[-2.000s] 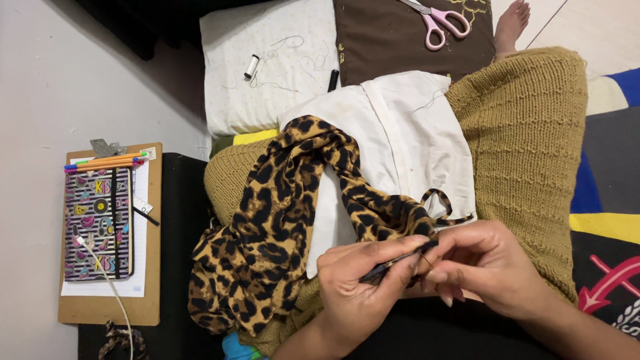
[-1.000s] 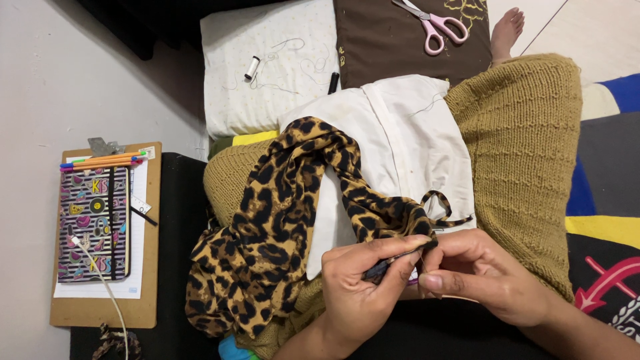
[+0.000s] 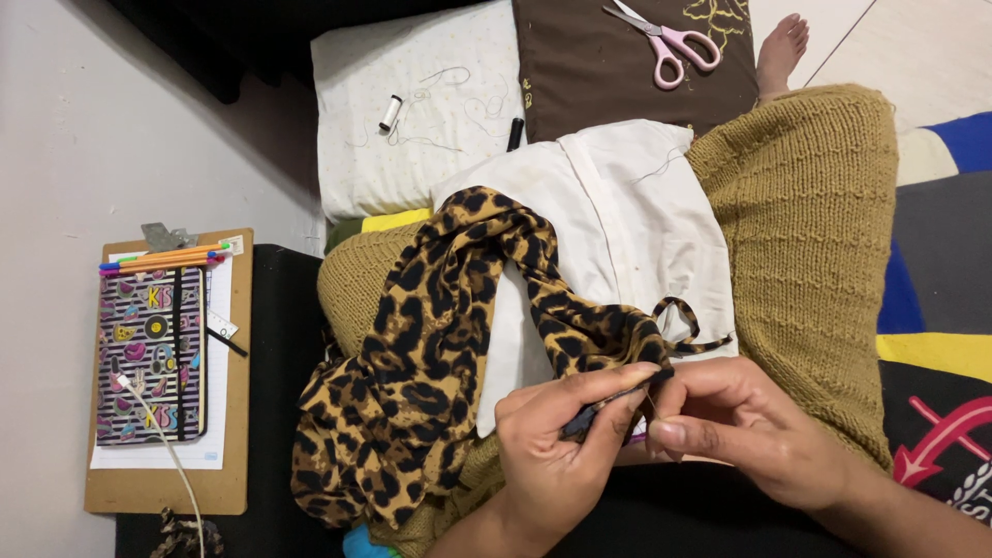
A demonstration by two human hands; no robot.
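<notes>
Leopard-print fabric (image 3: 434,333) lies in a long bunched loop over a white pillow (image 3: 620,201) and a mustard knitted cover. One end of it is pinched between the thumb and fingers of my left hand (image 3: 573,434). Close beside, at the same edge, my right hand (image 3: 736,434) has its thumb and fingertips together on what looks like a fine needle or thread (image 3: 651,399); which one is too small to tell. A thin leopard-print strap (image 3: 686,318) curls on the pillow just beyond my right hand.
Pink-handled scissors (image 3: 674,50) rest on a brown cushion (image 3: 589,85). A thread spool (image 3: 390,113), loose thread and a black cylindrical item (image 3: 515,134) are on a white cushion (image 3: 349,170). At left, a clipboard (image 3: 170,492) holds pens and a patterned notebook (image 3: 151,356). A bare foot (image 3: 783,50) shows at upper right.
My left hand still grips the fabric edge. My right fingers have shifted slightly beside it. The scissors and spool have stayed on their cushions.
</notes>
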